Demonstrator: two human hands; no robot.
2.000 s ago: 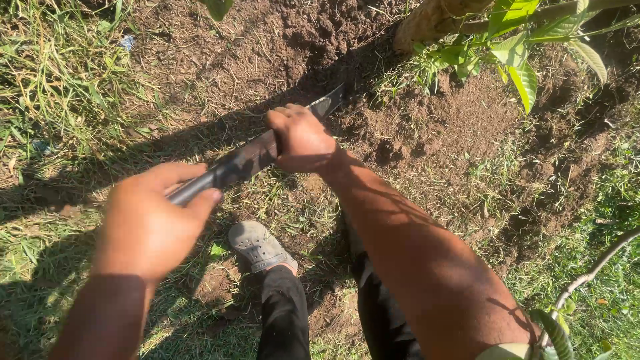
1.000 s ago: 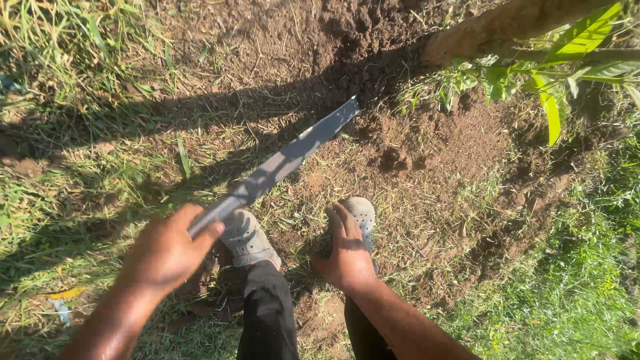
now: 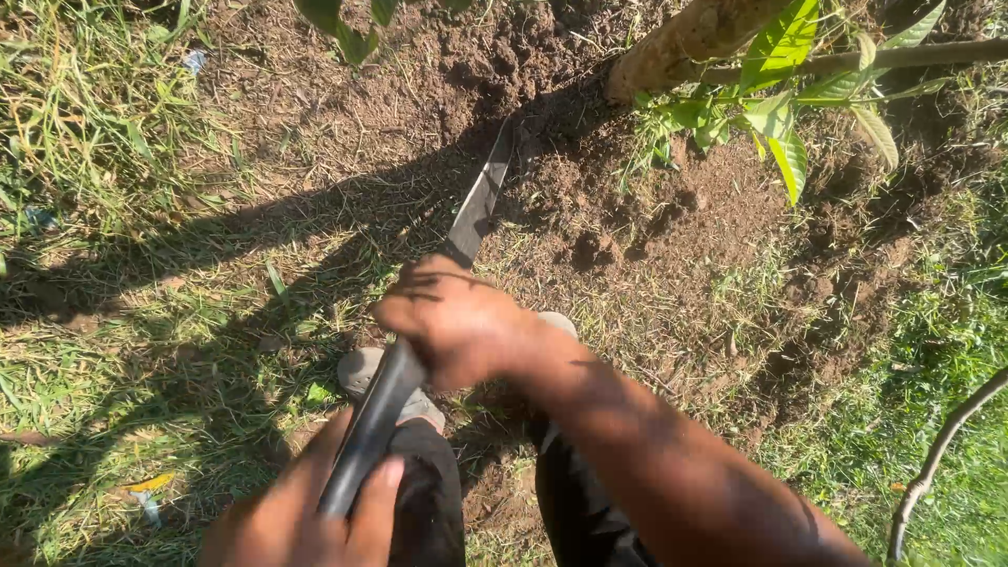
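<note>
A machete with a dark blade and black handle slants up from the bottom of the view, its tip at the shaded soil by a tree trunk. My left hand grips the rear of the black handle, thumb along its side. My right hand is closed around the blade's lower part, just ahead of the handle; its fingers are partly hidden and blurred.
Loose dug soil lies about the trunk's base. Leafy green shoots hang at the upper right, and a thin bare branch curves at the lower right. My clog shoes stand on the grass below.
One second ago my right hand was off the machete, low by my shoe; now it is back on the blade. The machete points more steeply up the view than before.
</note>
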